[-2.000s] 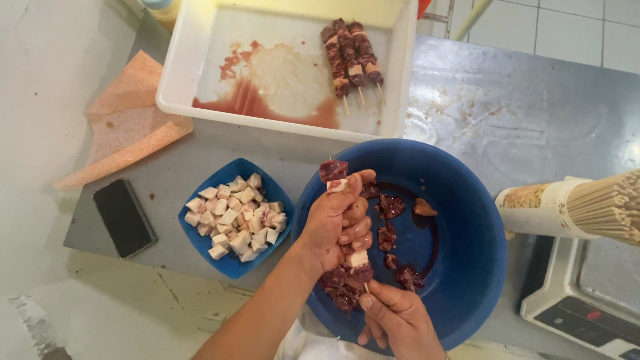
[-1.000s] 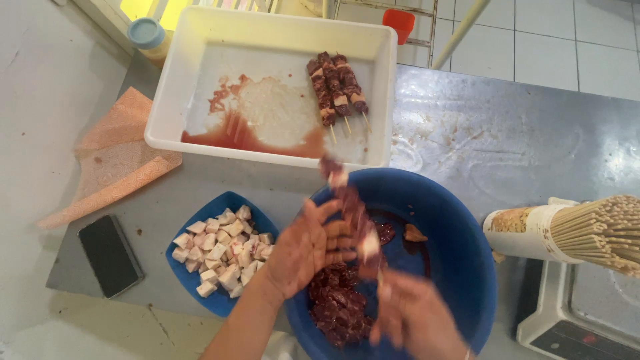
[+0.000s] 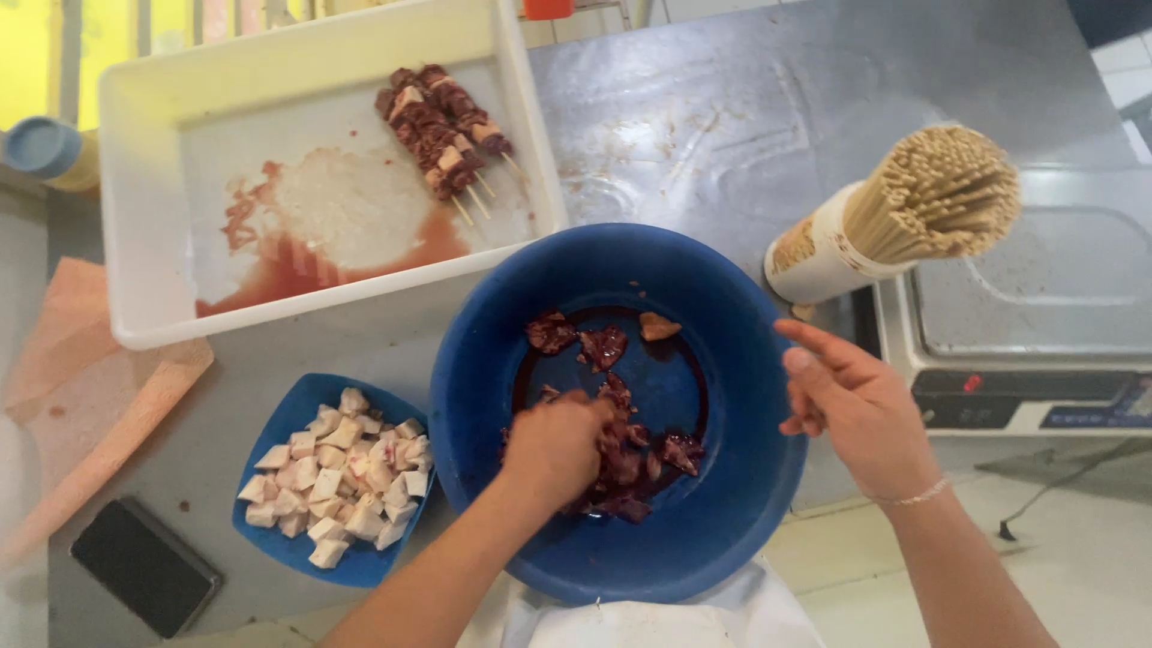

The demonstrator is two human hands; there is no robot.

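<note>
My left hand (image 3: 558, 450) reaches into the blue plastic basin (image 3: 621, 571) and touches dark red raw meat pieces (image 3: 625, 459); its fingertips are partly hidden, so a grip cannot be told. At the basin's right rim, my right hand (image 3: 832, 387) holds nothing, with its index finger extended. Left of the basin, a smaller blue bowl (image 3: 364, 562) contains pale, fatty cubes (image 3: 328, 481). Several meat skewers (image 3: 441, 135) lie together at the right side of the white tray (image 3: 531, 117). Wooden skewer sticks (image 3: 945, 193) stand bundled in a white container (image 3: 814, 256).
A digital scale (image 3: 1035, 364) is at the right, close to my right hand. A black phone (image 3: 146, 567) and an orange-pink cloth or paper sheet (image 3: 99, 396) lie at the left. Behind the cloth stands a blue-lidded jar (image 3: 45, 148). The metal table (image 3: 666, 108) extends behind the basin.
The loaded skewer seen in my hands earlier is no longer in them. My hands have moved apart, the left down into the meat and the right out to the basin's right rim.
</note>
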